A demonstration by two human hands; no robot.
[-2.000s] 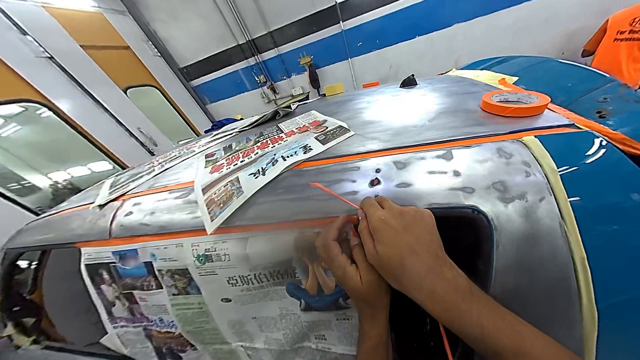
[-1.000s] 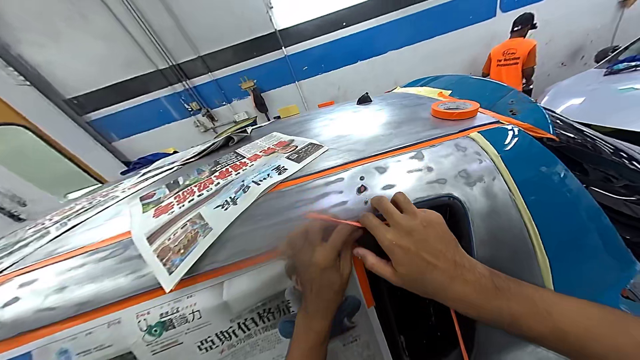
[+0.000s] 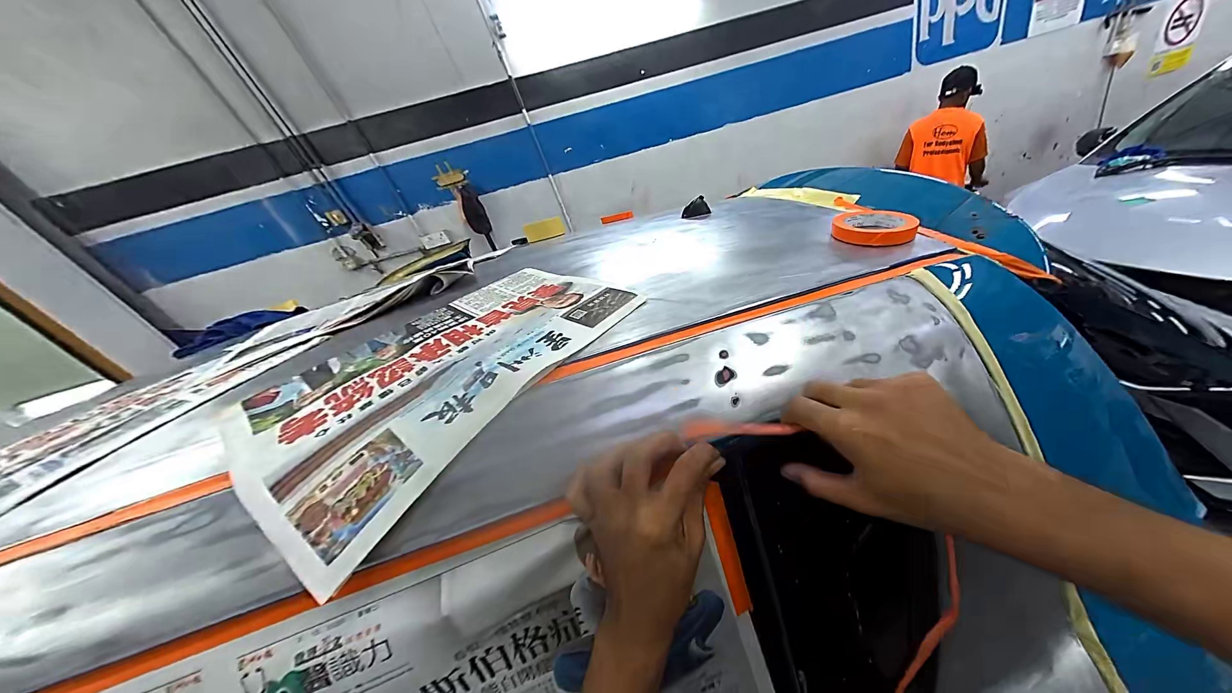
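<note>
A strip of orange masking tape (image 3: 751, 429) runs between my hands over the top corner of a dark window opening (image 3: 837, 577) in a sanded car body. My left hand (image 3: 650, 510), slightly blurred, is closed near the strip's left end. The thumb and fingers of my right hand (image 3: 857, 448) pinch its other end. More tape (image 3: 938, 616) hangs below my right hand. Newspaper (image 3: 385, 635) covers the side window at lower left, edged with orange tape. Another newspaper sheet (image 3: 433, 385) lies loose over the roof edge.
An orange tape roll (image 3: 874, 228) and a small black part (image 3: 696, 207) rest on the roof (image 3: 664, 260). A blue-green panel (image 3: 1097, 385) lies beyond cream tape at right. A person in an orange vest (image 3: 945, 144) stands by the wall, near a silver car (image 3: 1145, 197).
My left hand has moved left, away from my right hand, with the orange strip now spanning the gap between them. The view has swung right.
</note>
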